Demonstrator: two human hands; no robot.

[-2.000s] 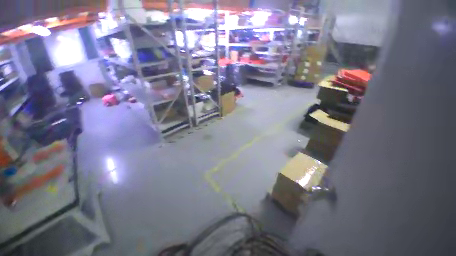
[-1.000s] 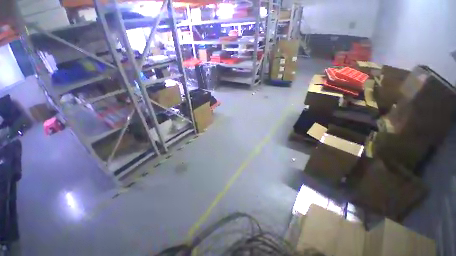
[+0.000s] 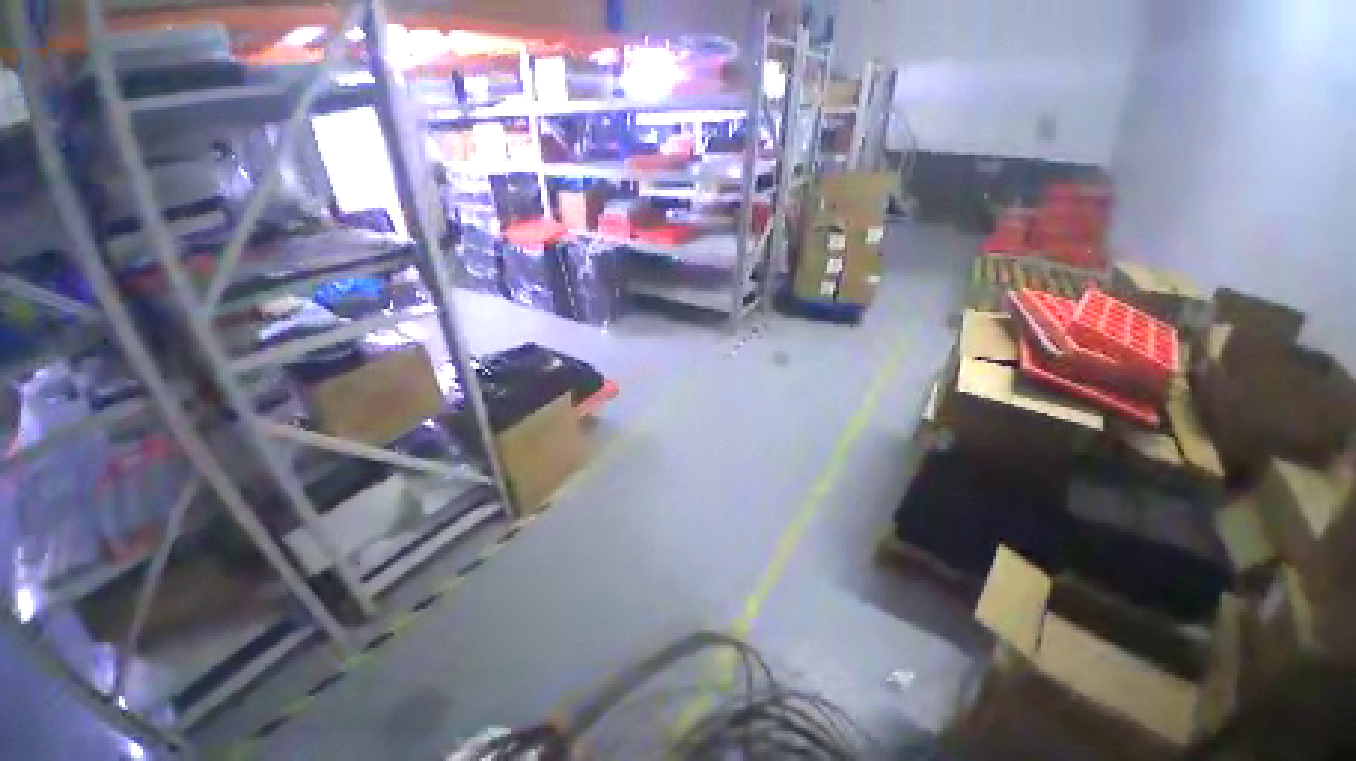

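Observation:
Neither of my hands shows in the picture. Nearest in front of me on the right is an open brown cardboard carton (image 3: 1108, 669) with its flaps up, cut off by the lower edge. Behind it, red-orange plastic trays (image 3: 1108, 350) lie tilted on top of another open carton (image 3: 1026, 399). Black stacked items (image 3: 982, 513) sit low between the cartons. A tangle of dark, thin curved strands (image 3: 759, 714) shows blurred at the bottom edge; I cannot tell what it is.
Metal storage racks (image 3: 194, 335) with loaded shelves stand on the left. More racks (image 3: 654, 179) stand at the back. A stack of brown cartons (image 3: 840, 245) rests on a blue base at the aisle's far end. A yellow line (image 3: 811, 513) runs along the grey floor.
The view has moved forward along the aisle. The left racks and the right-hand cartons and red trays are nearer. The grey surface that filled the right side earliest is gone.

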